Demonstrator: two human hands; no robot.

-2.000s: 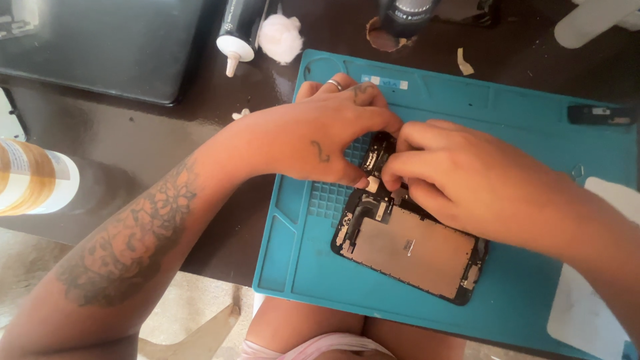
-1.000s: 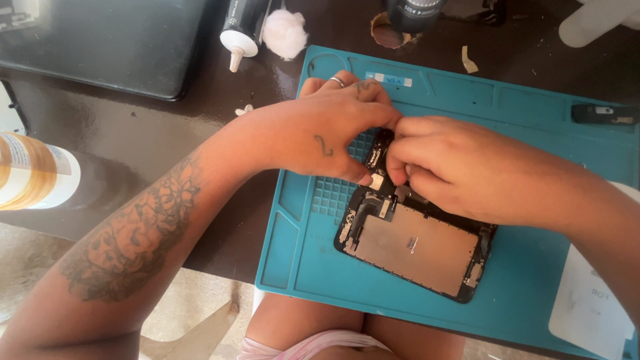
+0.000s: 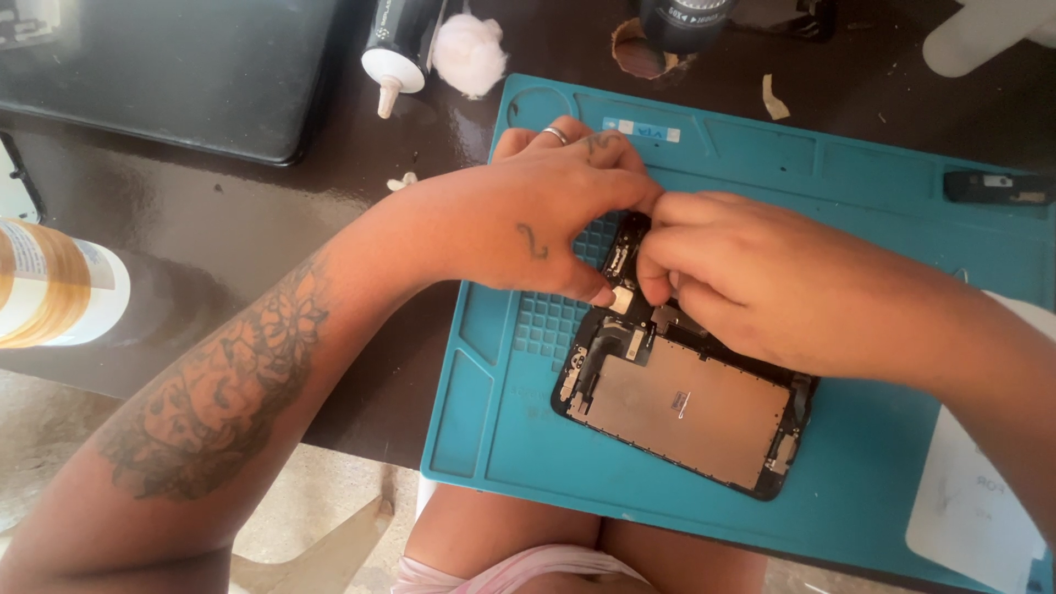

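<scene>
An opened smartphone lies on a blue silicone repair mat. Its display assembly, metal backing up, is nearest my body, and the phone's body with its internal parts lies beyond, mostly under my hands. My left hand, with a ring and tattoos, grips the end of the phone body, its thumb on the near edge beside a pale metal part. My right hand is bent over the phone's inside, fingertips pinched together near the joint between the halves. Whether they hold something small is hidden.
A black-and-white nozzle tube and a cotton ball lie beyond the mat. A black lens-like cylinder stands at the top. A dark part and a white sheet are at right, a bottle at left.
</scene>
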